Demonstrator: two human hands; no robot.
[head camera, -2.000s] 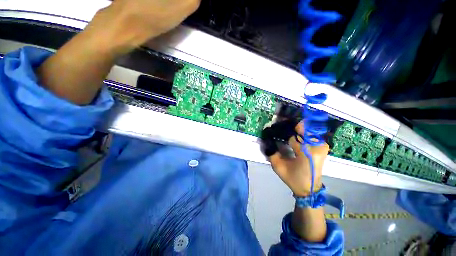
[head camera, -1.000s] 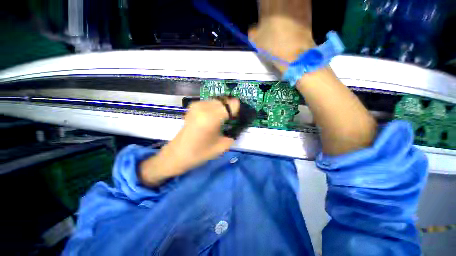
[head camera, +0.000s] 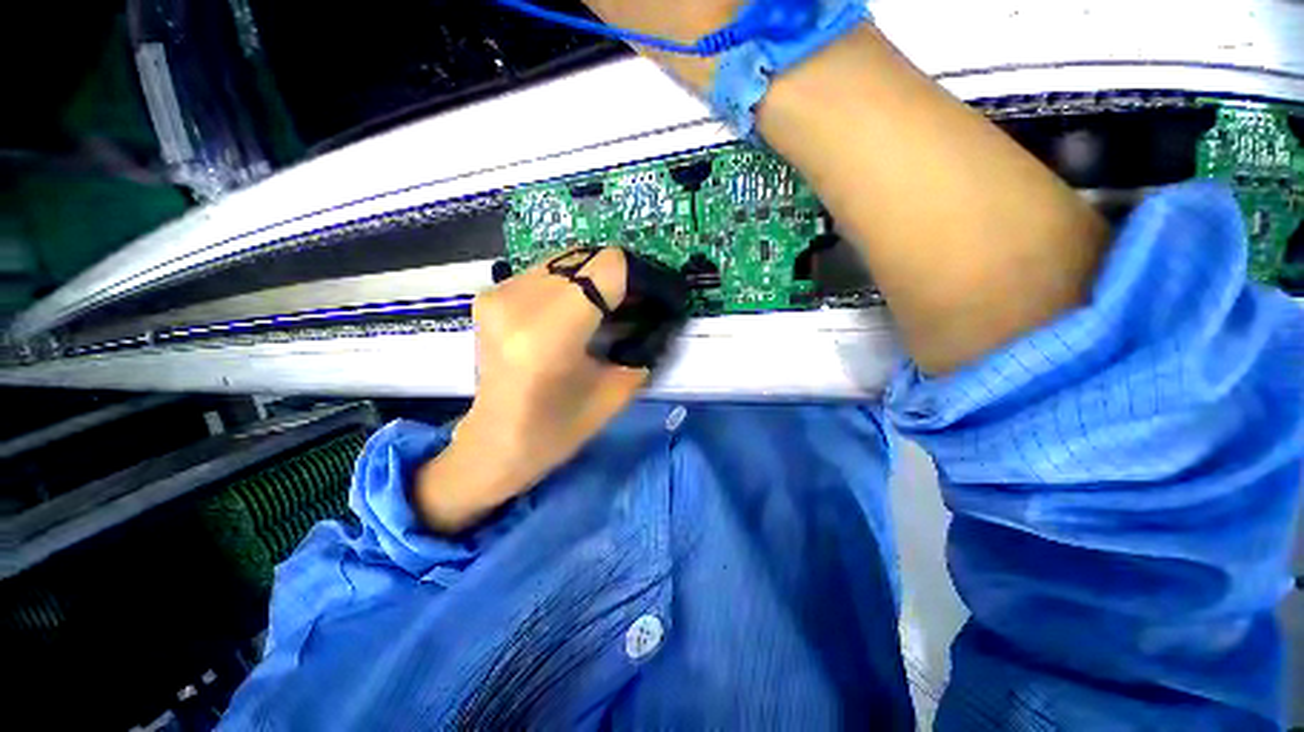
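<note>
A green circuit board panel of joined boards (head camera: 765, 236) lies in the dark conveyor channel in front of me. My left hand (head camera: 579, 322), with black finger cots, is at the panel's near edge, over its left and middle part. Its fingertips are blurred and partly hidden, so I cannot tell if they grip it. My right arm reaches over the channel to the right of the panel. My right hand (head camera: 665, 17) is mostly cut off by the top edge, above the light-blue wrist strap (head camera: 779, 57), and its fingers are out of view.
The conveyor's white far rail (head camera: 472, 136) and near rail (head camera: 801, 358) curve across the view. Another green board (head camera: 1258, 165) lies in the channel at the far right. A rack of stacked green panels (head camera: 293, 501) is below the conveyor at the left.
My right hand has left the panel and moved up past the far rail, mostly out of the picture. My left hand has come down from the upper left to the panel's near edge.
</note>
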